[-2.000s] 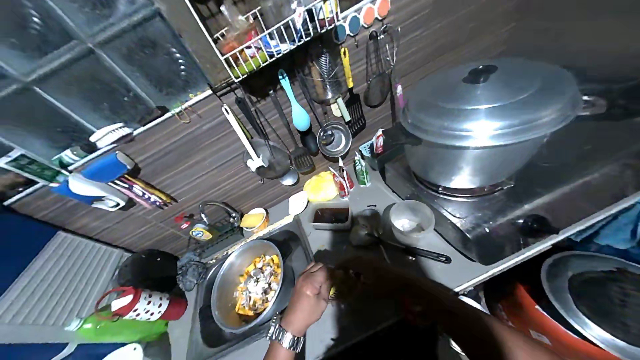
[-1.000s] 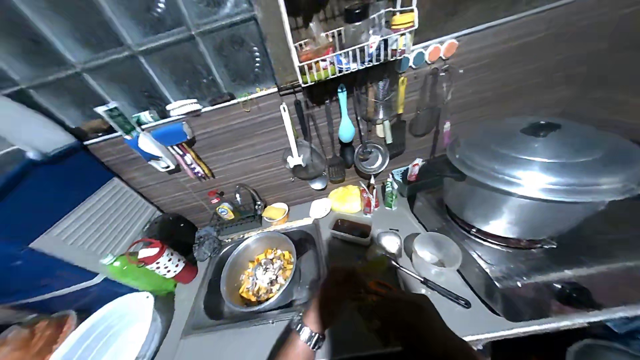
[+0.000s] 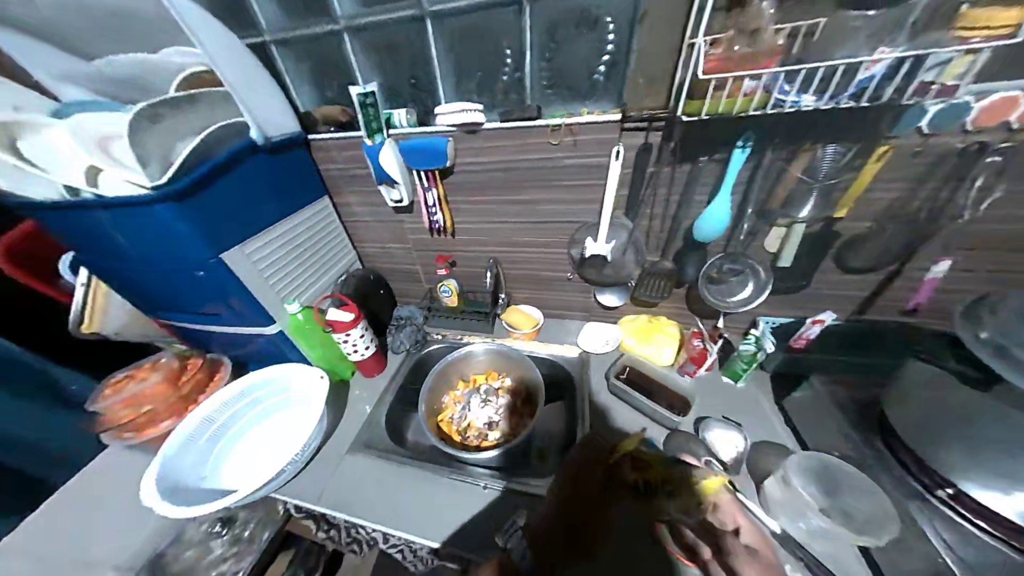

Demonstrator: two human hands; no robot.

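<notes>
In shadow at the lower middle is my left hand point(image 3: 588, 496), a watch at its wrist; its fingers are hard to make out. My right hand point(image 3: 724, 532), just to its right, has curled fingers around a blurred yellowish-green item point(image 3: 660, 480) between the hands. What that item is cannot be told. To the left, a metal bowl point(image 3: 428, 400) stands in the steel sink point(image 3: 580, 408), holding orange chunks point(image 3: 472, 436) with white powder or grains on top. A ladle point(image 3: 724, 440) with a long dark handle lies beside and partly behind my right hand.
Right of the sink are a rectangular container point(image 3: 656, 412) of dark contents, a yellow bag point(image 3: 650, 338), small packets and a translucent bowl point(image 3: 832, 500). A stove point(image 3: 944, 496) with a large pot is far right. White plastic baskets point(image 3: 240, 440) and a green bottle point(image 3: 316, 340) stand left.
The view has swung left, bringing the white baskets and blue cabinet further in. My right hand's fingers now show more plainly beside the yellowish-green item. The bowl remains in the sink.
</notes>
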